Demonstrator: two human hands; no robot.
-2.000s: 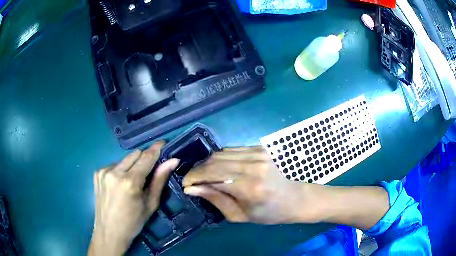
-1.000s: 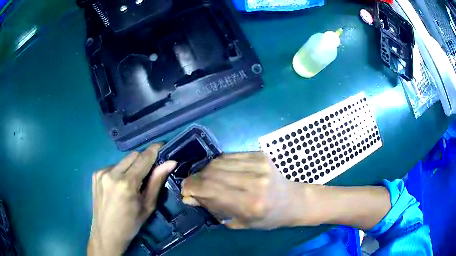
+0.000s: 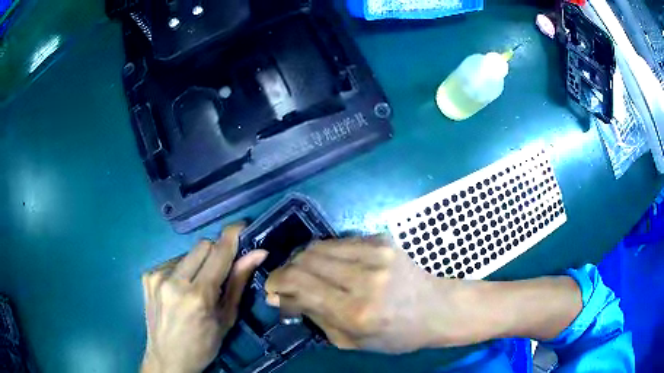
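A black plastic housing (image 3: 266, 331) lies tilted on the green bench at the lower centre, its openings and ribs facing up. My left hand (image 3: 193, 299) grips its left edge, with the thumb on the inner rim. My right hand (image 3: 349, 291) is over the housing's right side, fingers bent together at its middle. A small silvery bit, perhaps of tweezers (image 3: 290, 319), shows under the right hand; the rest is hidden by the fingers. A cream sheet of black dots (image 3: 484, 215) lies right of the hands, partly behind the right wrist.
A large black press fixture (image 3: 255, 109) stands behind the housing. A glue bottle (image 3: 472, 86) lies on its side at the back right. Another black housing (image 3: 588, 62), a pinkish cap (image 3: 544, 25) and a white strip (image 3: 632, 80) are at far right. A blue bin (image 3: 415, 7) is at the top.
The right hand has turned, and the silvery bit has shifted below its fingers. The left hand keeps its hold. The whole view has shifted slightly.
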